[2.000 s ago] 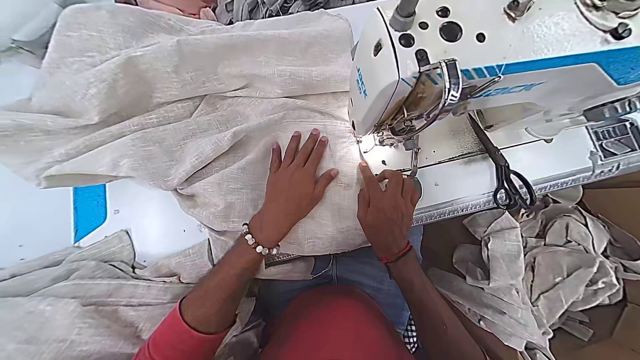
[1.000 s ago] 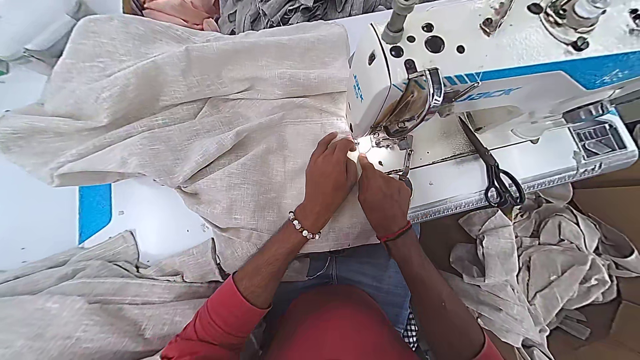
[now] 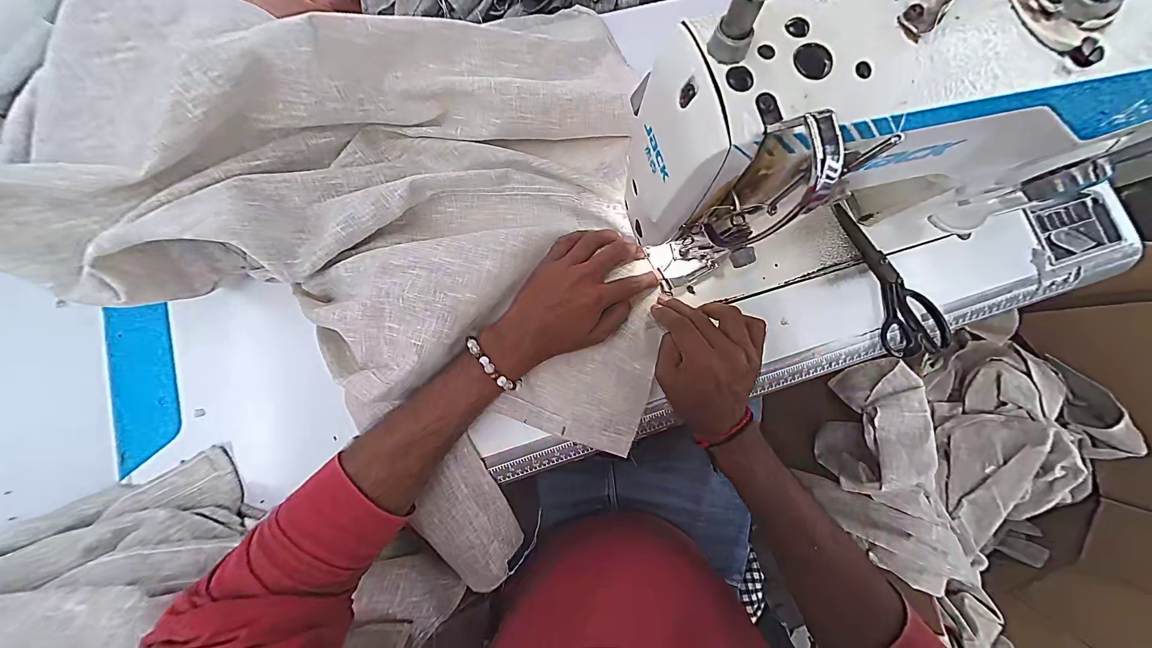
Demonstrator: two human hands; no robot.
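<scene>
A large piece of light beige woven cloth point(image 3: 432, 270) lies over the bed of a white and blue Jack sewing machine point(image 3: 684, 135), its right edge at the lit needle area. My left hand point(image 3: 576, 292), with a beaded bracelet at the wrist, lies on the cloth, its fingertips close to the presser foot point(image 3: 670, 270). My right hand point(image 3: 711, 360), with a red band at the wrist, has thumb and forefinger together at the cloth's edge just in front of the foot. The needle tip cannot be made out.
Black-handled scissors point(image 3: 900, 310) lie on the machine bed at the right, handles over its front edge. Crumpled beige cloth point(image 3: 972, 432) rests in a cardboard box point(image 3: 1107, 540) at the lower right. More beige cloth point(image 3: 117, 549) is at the lower left.
Two seconds ago my left hand lay spread on the cloth, farther from the foot. The cloth's near edge has shifted, and a pointed corner now shows over the table's front edge.
</scene>
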